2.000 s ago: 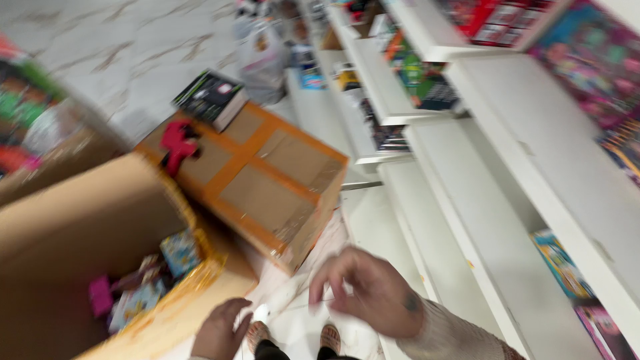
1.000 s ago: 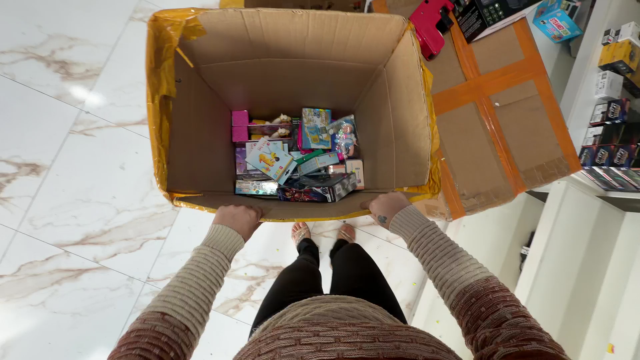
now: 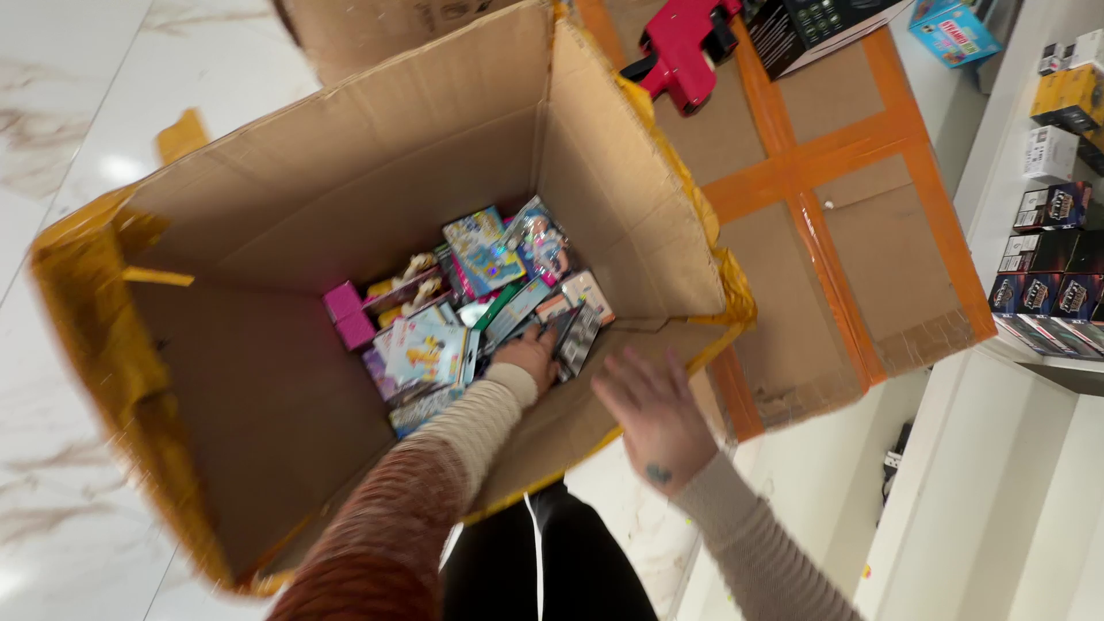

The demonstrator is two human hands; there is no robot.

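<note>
A large cardboard box point(image 3: 345, 129) with yellow tape along its rim stands open in front of me. Small packaged toys lie at its bottom, among them a white card pack with a yellow picture point(image 3: 424, 352), a pink box point(image 3: 348, 316) and a clear bag with a doll-like toy point(image 3: 542, 241). My left hand point(image 3: 528, 355) reaches down inside onto the dark packages; its fingertips are partly hidden among them, so a grip cannot be made out. My right hand point(image 3: 657, 421), slightly blurred, hovers over the box's near right rim, fingers apart and holding nothing.
To the right is a closed carton point(image 3: 776, 285) with orange tape, bearing a red toy-like gun point(image 3: 686, 52) and a black box point(image 3: 815, 30). A blue packet point(image 3: 956, 33) lies beyond it. White shelves point(image 3: 957, 483) with boxed goods point(image 3: 1039, 289) run along the right. Marble-patterned floor point(image 3: 69, 483) shows at left.
One second ago both hands were at the box's near rim. My left hand has gone down into the box among the packages, and my right hand has come off the rim. The view has turned.
</note>
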